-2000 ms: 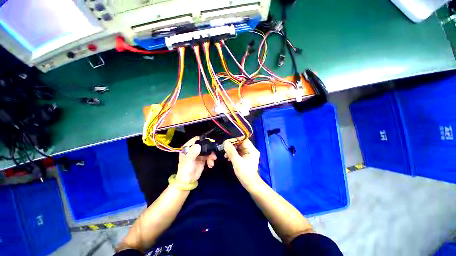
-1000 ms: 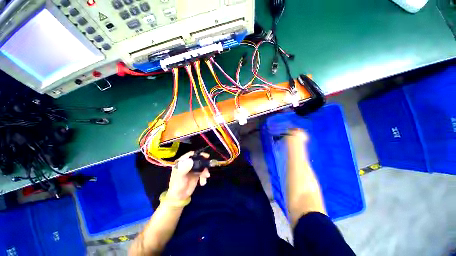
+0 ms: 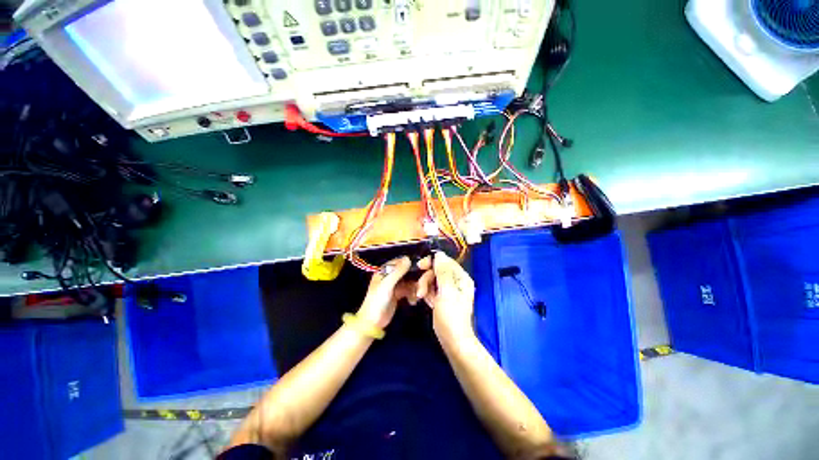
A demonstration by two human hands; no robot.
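Note:
My left hand (image 3: pixel 384 289) holds a dark connector at the end of the test leads, below the fixture board (image 3: pixel 404 223). My right hand (image 3: pixel 449 289) is close beside it, with its fingers closed around a small black piece (image 3: pixel 426 261). The fingers hide most of both pieces, and I cannot tell whether they are joined. Red, orange, yellow and white test leads (image 3: pixel 390 175) loop down from the white sockets (image 3: pixel 422 119) of the cream tester (image 3: pixel 350 54) to my hands.
A tangled black cable pile (image 3: pixel 67 193) lies left of the tester. A blue tote (image 3: pixel 570 359) below the bench at right holds a short black cable (image 3: pixel 525 292). Yellow tape or a clip (image 3: pixel 320 252) and a black block (image 3: pixel 593 205) sit at the board's ends. A fan (image 3: pixel 741 40) stands far right.
My right hand was over the blue tote one second ago and is now back beside my left hand at the lead ends. The view has shifted, and the fan shows more.

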